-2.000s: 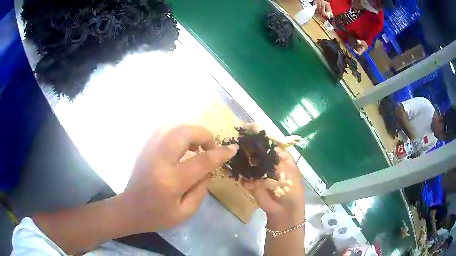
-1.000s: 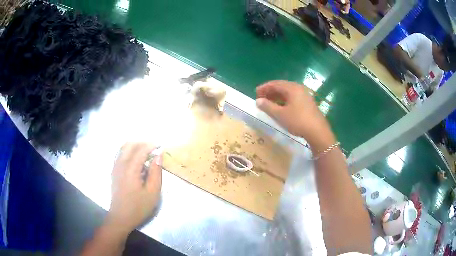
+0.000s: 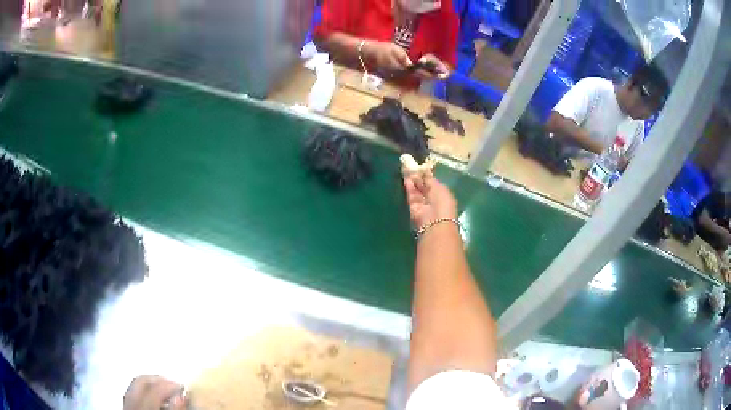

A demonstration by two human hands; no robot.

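Observation:
My right hand (image 3: 423,196), with a chain bracelet, is stretched out over the green belt near its far edge. Its fingers hold a small cream part (image 3: 416,165). My left hand (image 3: 152,393) is low at the left, partly cut off by the bottom edge; whether it holds anything is unclear. The brown-spotted cardboard sheet (image 3: 240,359) lies on the near table. On it is a white-rimmed glue dish (image 3: 303,391) with a thin pale stick across it.
A large pile of black rings (image 3: 56,272) is at the left. Black clumps (image 3: 338,158) lie on the belt (image 3: 216,176). A pale metal post (image 3: 601,232) crosses the right side. A person in red and one in white work opposite. A mug (image 3: 613,383) is lower right.
The black ring piece seen in both hands two seconds ago is no longer visible in them. My right hand has reached farther across the belt with the cream part. The view has tilted up.

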